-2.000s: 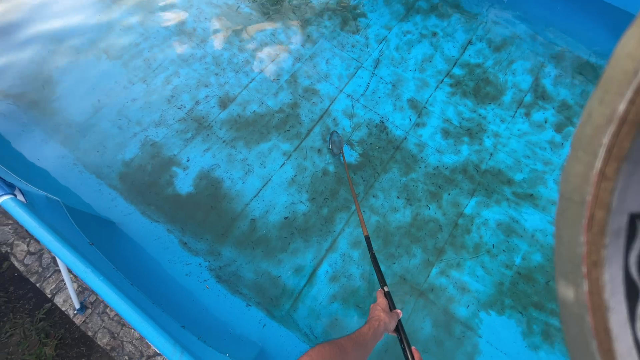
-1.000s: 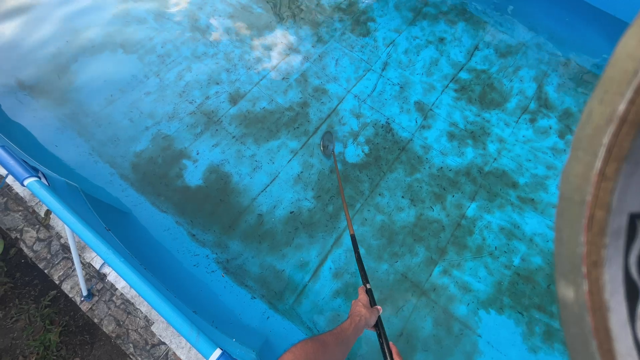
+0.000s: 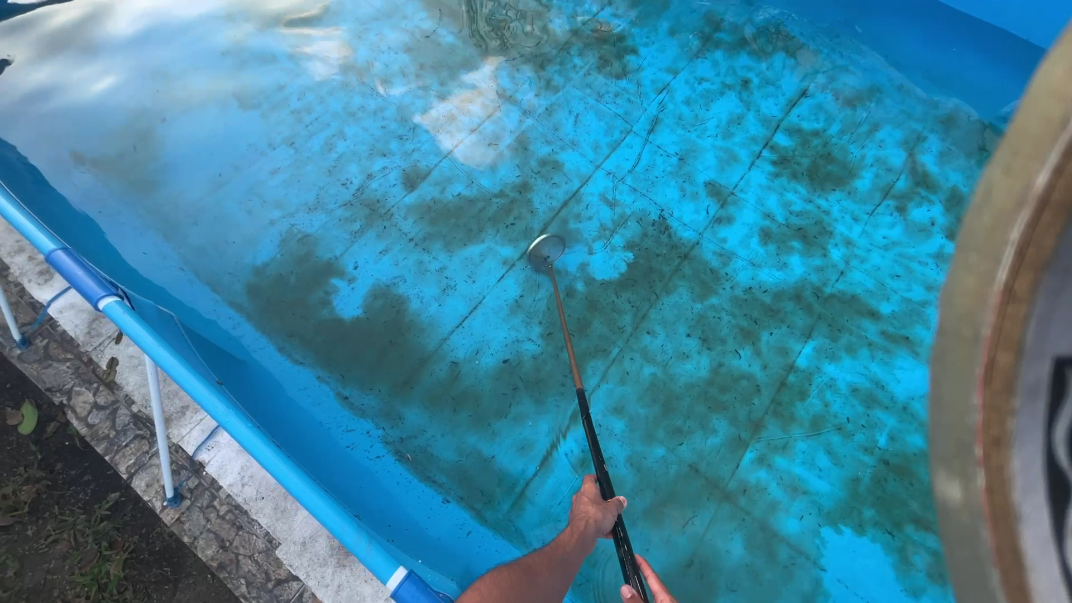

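My left hand [image 3: 596, 509] is closed round the black grip section of a long pole [image 3: 596, 444]. Lower on the same pole, at the bottom edge, the fingers of my right hand [image 3: 649, 584] wrap it, partly cut off by the frame. The pole's thinner, copper-coloured part runs forward into the water and ends in a small round head with a pale rim [image 3: 546, 250]. Around that head, dark greenish sediment [image 3: 360, 335] lies in patches over the creased blue pool floor [image 3: 469, 293].
A blue pool rail [image 3: 243, 435] on white legs [image 3: 159, 431] runs down the left, beside stone paving [image 3: 109, 419] and soil [image 3: 50, 502]. The far pool wall [image 3: 913, 50] is at top right. A large blurred curved rim [image 3: 971, 360] blocks the right edge. Reflections cover the upper left water.
Both hands remain on the pole. The view has shifted, bringing more of the rail and paving in at left.
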